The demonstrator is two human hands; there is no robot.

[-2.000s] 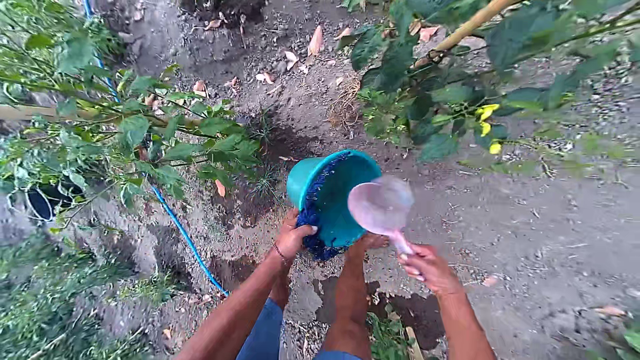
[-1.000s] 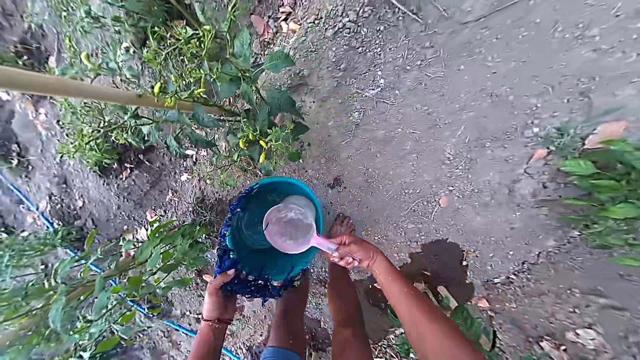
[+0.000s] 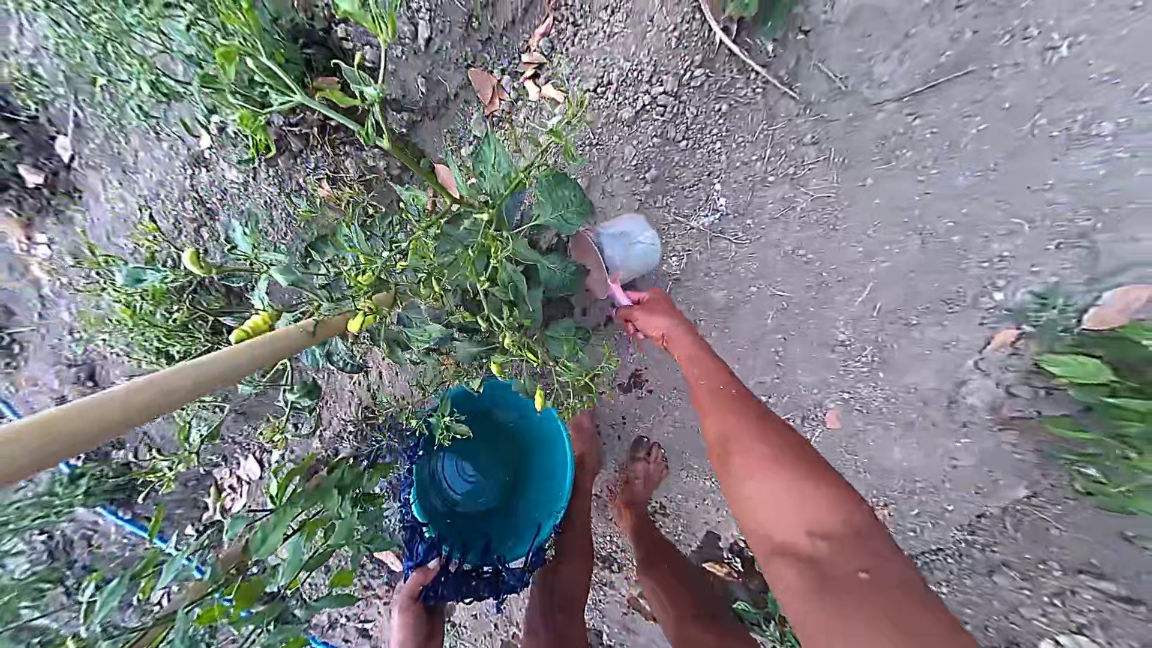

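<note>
My right hand [image 3: 650,317] grips the pink handle of a plastic dipper [image 3: 627,247], which is tilted on its side at the right edge of a leafy pepper plant [image 3: 486,261]. Below the plant, a teal plastic bucket [image 3: 540,450] with water inside has dark blue fringed material [image 3: 468,583] around its left and lower rim. My left hand [image 3: 418,603] holds the bucket's lower left rim over that material, its fingers partly hidden. Several yellow-green peppers [image 3: 254,327] hang on the plant.
A pale pole [image 3: 180,387] slants in from the left edge to the plant. Lower left, a blue hose [image 3: 135,526] runs under foliage. My bare feet [image 3: 642,468] stand on dry soil beside the bucket. More leafy plants [image 3: 1098,387] grow at the right edge.
The dipper, over the bucket in both earlier frames, has moved out to the pepper plant with my right hand. My left hand has stayed on the bucket. The view has shifted.
</note>
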